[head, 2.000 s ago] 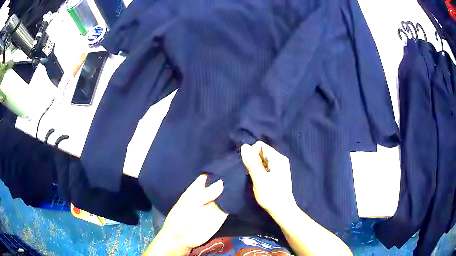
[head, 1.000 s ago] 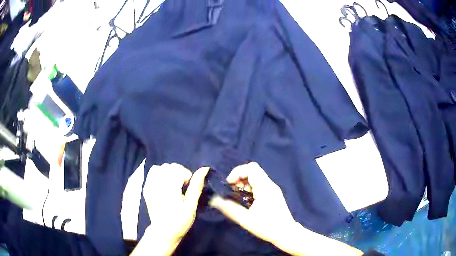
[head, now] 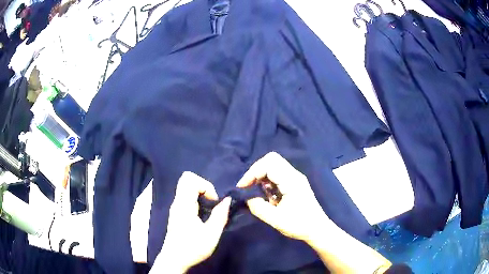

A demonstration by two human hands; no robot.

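A dark navy jacket (head: 177, 96) lies spread on the white table (head: 375, 190), its collar end at the top and its sleeves to both sides. My left hand (head: 195, 225) and my right hand (head: 284, 200) are side by side low in the middle. Each pinches a bunched dark edge of the jacket between thumb and fingers, and a short stretch of cloth shows between them. A small brownish, shiny thing shows inside the curled fingers of my right hand; I cannot tell what it is.
Dark jackets on hangers (head: 429, 118) lie at the right. Black hangers (head: 126, 40) lie at the upper left. A phone (head: 78, 186), a dark blue bottle (head: 67, 109) and a pale green cylinder (head: 21, 217) are at the left. Blue floor (head: 429, 249) shows at lower right.
The view has shifted, showing more of the collar end and hangers. Two seconds ago my hands were farther apart on the cloth; now both pinch it close together. Since one second ago they changed little.
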